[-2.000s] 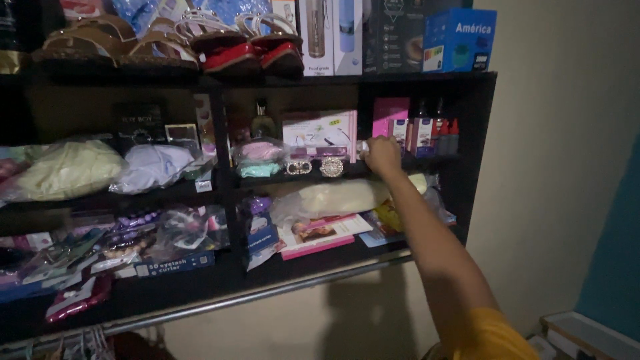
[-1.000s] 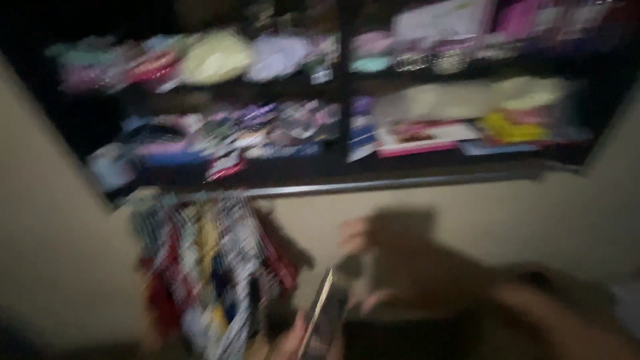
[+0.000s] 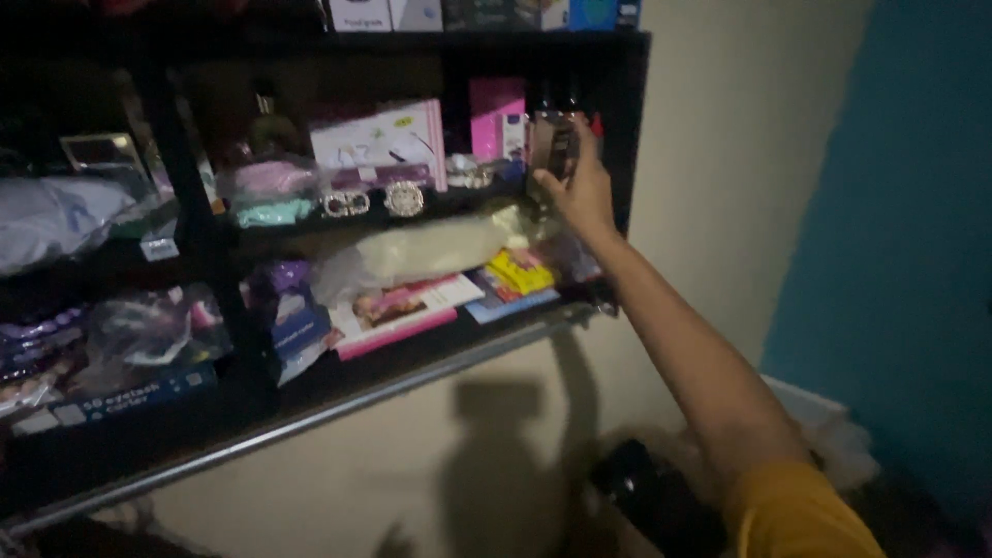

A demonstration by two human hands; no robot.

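My right hand reaches to the right end of the middle shelf, its thumb and fingers around a dark, flat box. Beside the box stand a small white box and a pink box; dark-capped bottles show behind it. Left of my hand are jewelled ornaments and a white-and-pink package. A dark object, seemingly a phone, shows low in the view; the hand that holds it is barely visible and blurred, so my left hand cannot be made out well.
Below the hand, a plastic-wrapped cream bundle, a yellow packet and flat packages lie on the lower shelf. A metal rail runs along the shelf's front edge. A dark divider parts the compartments. Boxes stand on top.
My right hand has gone from below the shelves, where it was a second ago, up to the dark box on the middle shelf. The view has swung right.
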